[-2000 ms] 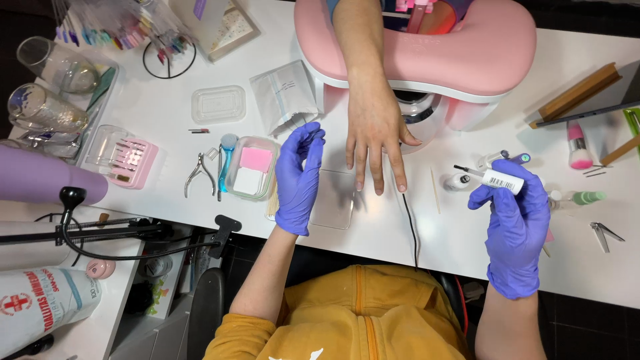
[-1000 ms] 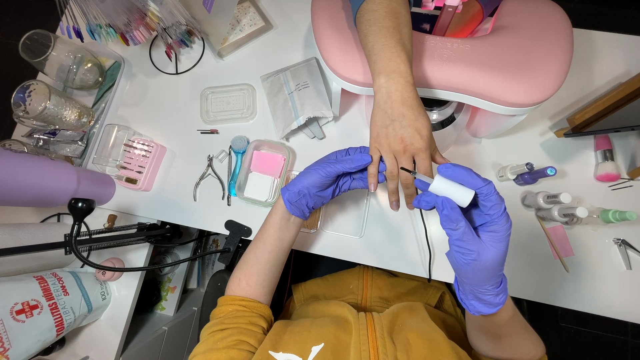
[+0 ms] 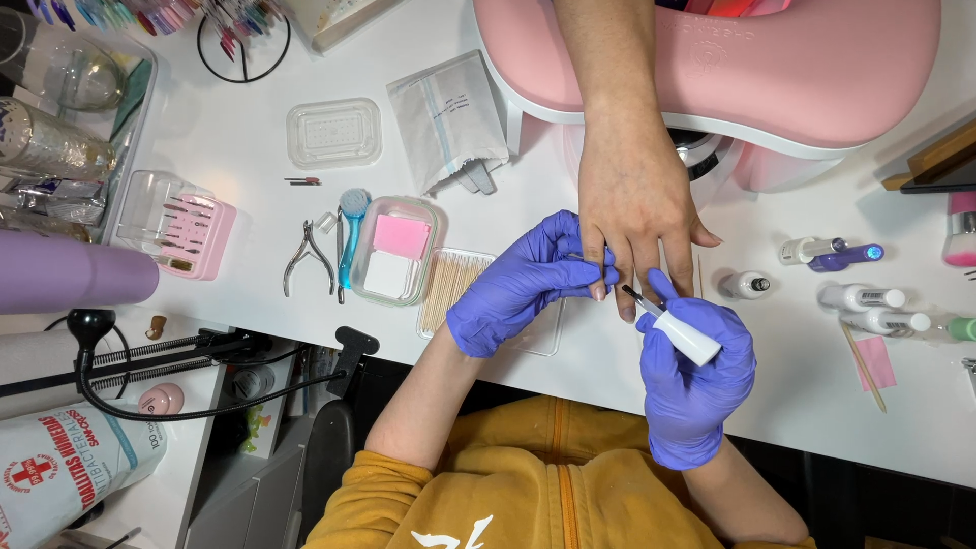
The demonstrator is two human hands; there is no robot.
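My left hand (image 3: 526, 278), in a purple glove, grips a finger of another person's hand (image 3: 637, 187), which lies palm down with fingers toward me. In my gloved right hand (image 3: 694, 366) is a nail polish brush with a white cap (image 3: 686, 336); its dark tip is beside the fingertips, and whether it touches a nail I cannot tell. An uncapped white bottle (image 3: 741, 285) stands to the right of the hands. Left of them are a box of wooden sticks (image 3: 450, 286), a container (image 3: 433, 252) with pink and white pads, a blue-handled brush (image 3: 351, 236) and nippers (image 3: 307, 255).
A pink armrest (image 3: 801, 76) carries the other person's forearm. Several bottles, among them a purple one (image 3: 846, 258), are at the right beside a pink pad (image 3: 874, 364). A paper pouch (image 3: 450, 122) and a clear lid (image 3: 334, 133) lie at the upper left; a black lamp arm (image 3: 229, 415) crosses the lower left.
Both gloved hands, apart two seconds ago, have come in to the other person's fingers. The left has taken hold of a finger; the right has brought the brush from the right side.
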